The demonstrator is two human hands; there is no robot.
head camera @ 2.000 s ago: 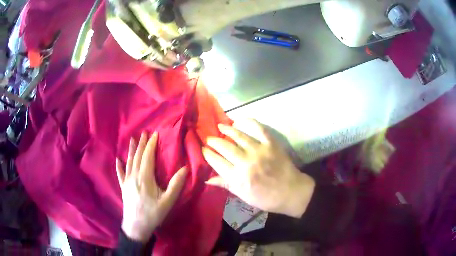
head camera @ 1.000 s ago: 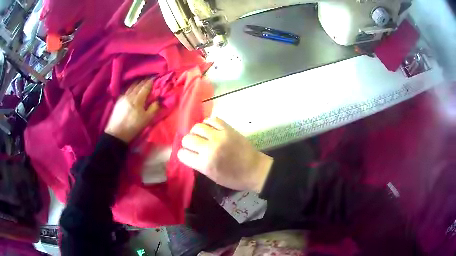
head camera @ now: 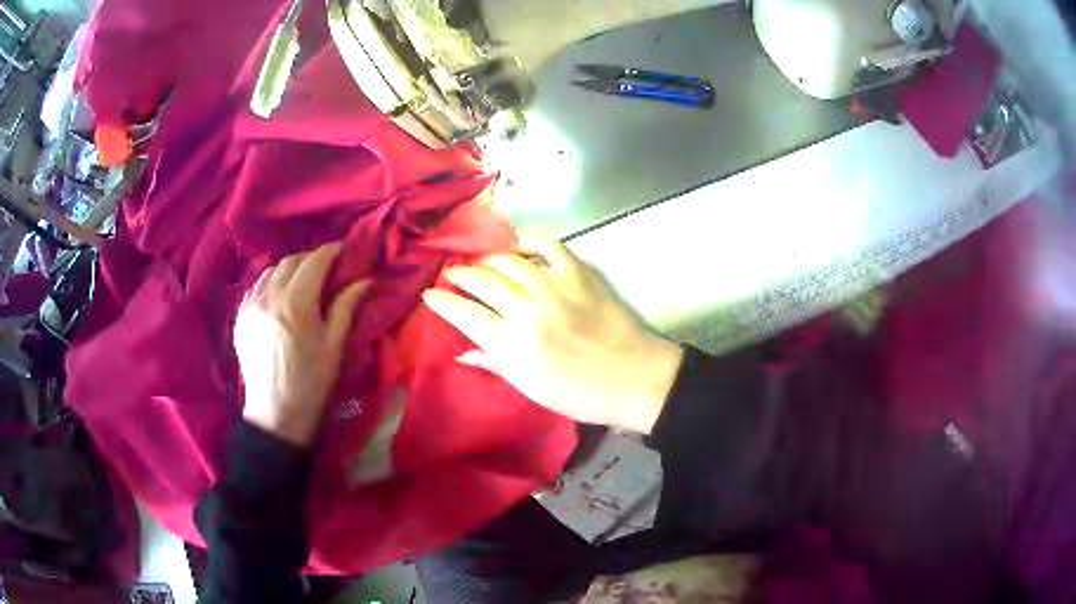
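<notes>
The crimson cloth [head camera: 448, 413] lies bunched left of and below the needle area [head camera: 502, 124] and looks orange-red under the bright light. My left hand [head camera: 283, 348] grips a fold of it between thumb and fingers. My right hand [head camera: 566, 336] lies on the cloth just below the needle area, palm down with fingers apart. A pale patch [head camera: 378, 446] and small light lettering show on the cloth between my hands. The cream machine head [head camera: 413, 59] stands over the cloth. The contact point under the presser foot is lost in glare.
Blue-handled snips [head camera: 647, 87] lie on the grey machine bed [head camera: 708, 142]. The white table edge carries a ruler scale [head camera: 814, 295]. A dark red scrap [head camera: 953, 92] and shiny metal parts [head camera: 1003, 132] are at the right end. Crimson garments [head camera: 944, 354] heap at lower right.
Since one second ago, my left hand has moved slightly down and gathered a cloth fold. My right hand has moved right and up, nearer the needle. The lower cloth now spreads further right.
</notes>
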